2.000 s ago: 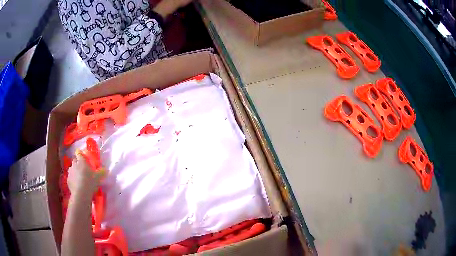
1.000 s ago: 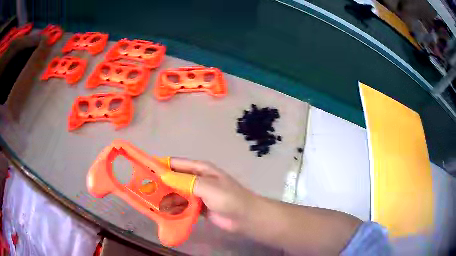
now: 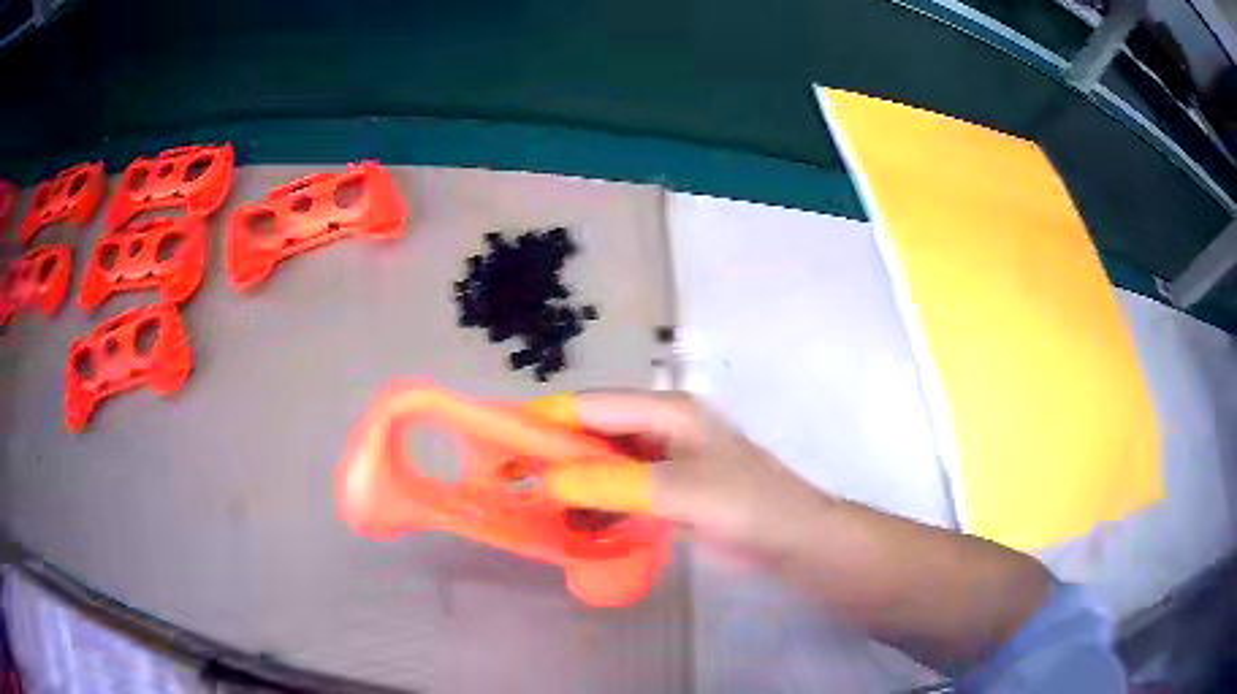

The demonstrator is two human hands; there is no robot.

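Note:
My right hand (image 3: 705, 475), with yellow finger cots, comes in from the right and grips an orange-red controller grip shell (image 3: 394, 508) by its right end. The shell is held over the table in front of me, smooth outer face up, slightly blurred. A pile of small black parts (image 3: 516, 288) lies on the tabletop behind the shell, with a few loose bits to its right. My left hand is not in view.
Several more orange shells (image 3: 315, 221) lie on the table (image 3: 244, 488) at the left. A large yellow sheet (image 3: 1011, 325) lies at the right on a white panel (image 3: 760, 298). A dark green strip (image 3: 543, 82) runs behind. Whitish liner (image 3: 82, 644) shows at the lower left.
The view has turned right, away from the carton, so the table things appear further left. My right hand still holds the shell, now tilted flatter and nearer the black pile.

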